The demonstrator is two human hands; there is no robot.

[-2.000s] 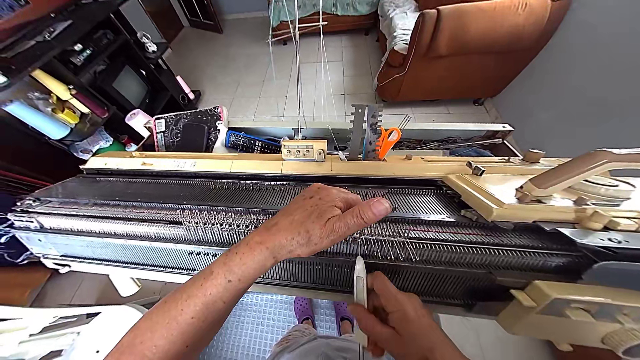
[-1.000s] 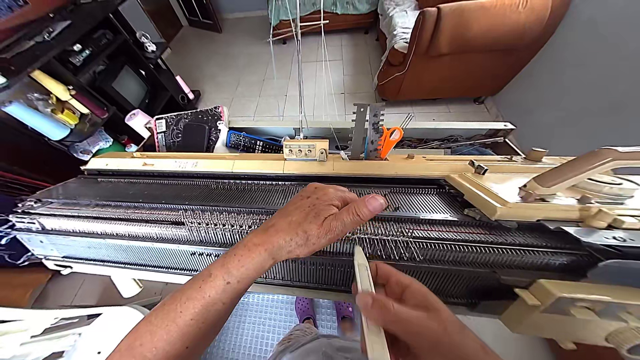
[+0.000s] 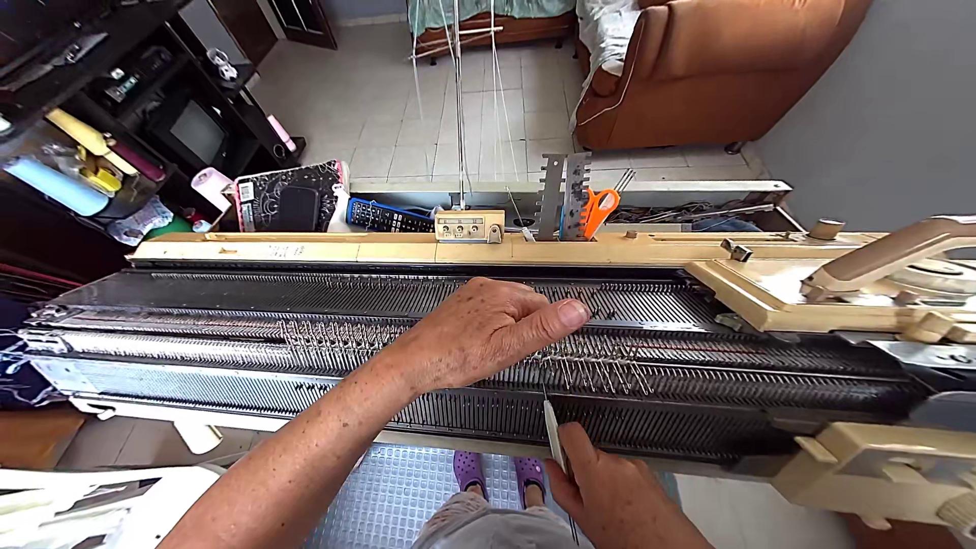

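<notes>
A double-bed knitting machine [image 3: 229,293] spans the view, with many metal needles in two beds. My left hand [image 3: 480,332] lies over the middle of the beds, thumb pointing right; whether its hidden fingers hold anything cannot be seen. Below and to the right, my right hand [image 3: 610,488] grips a pale-handled tool [image 3: 555,431] whose thin tip points up at the front bed's needles. Beside that tip, several raised needles [image 3: 602,374] stick out at a slant. Another group of raised needles [image 3: 335,335] stands left of my left hand.
The main carriage [image 3: 793,297] sits on the back bed at right, a cream front carriage [image 3: 877,465] below it. Behind the beds stand a yarn mast [image 3: 460,114], orange-handled scissors [image 3: 600,213], notched metal combs [image 3: 563,194], a calculator or remote [image 3: 389,216] and a dark phone [image 3: 299,207].
My right hand has moved down and right from where it was a second ago, and the tool in it now stands more upright. My left hand has stayed nearly in place.
</notes>
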